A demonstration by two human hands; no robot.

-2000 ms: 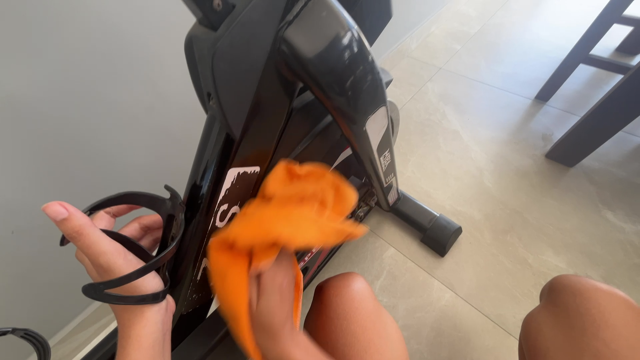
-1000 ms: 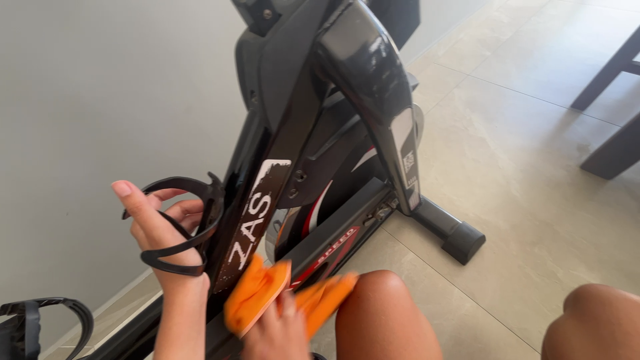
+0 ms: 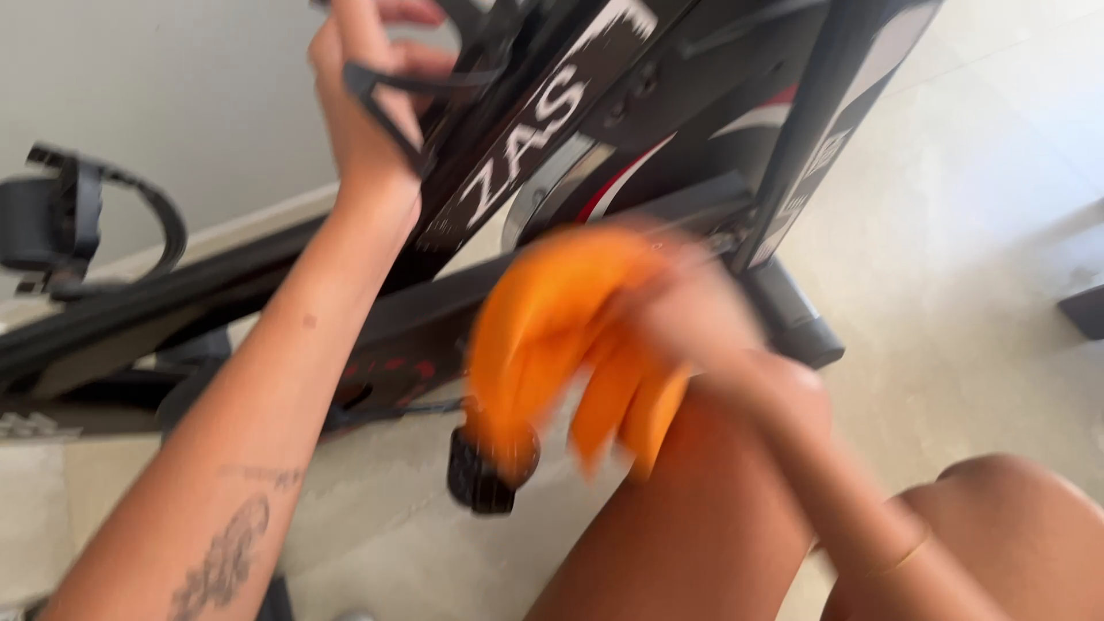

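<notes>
My left hand [image 3: 371,95] is at the top, its fingers around the black bottle cage [image 3: 414,86] on the frame of an exercise bike [image 3: 535,129]. My right hand [image 3: 690,302], blurred by motion, holds an orange cloth [image 3: 561,319] that hangs in loose folds in front of the bike's lower frame bar. Whether the cloth touches the bike cannot be told. A black pedal [image 3: 485,470] shows just below the cloth.
Another pedal with a strap [image 3: 78,216] sticks out at the left near the wall [image 3: 155,78]. The bike's front foot [image 3: 798,319] rests on the tiled floor [image 3: 966,285]. My knees are at the lower right, and a dark furniture leg [image 3: 1087,310] stands at the right edge.
My right hand has moved the orange cloth from beside the lettered tube to in front of the lower frame bar. My left hand stays at the bottle cage. The view has shifted down and closer.
</notes>
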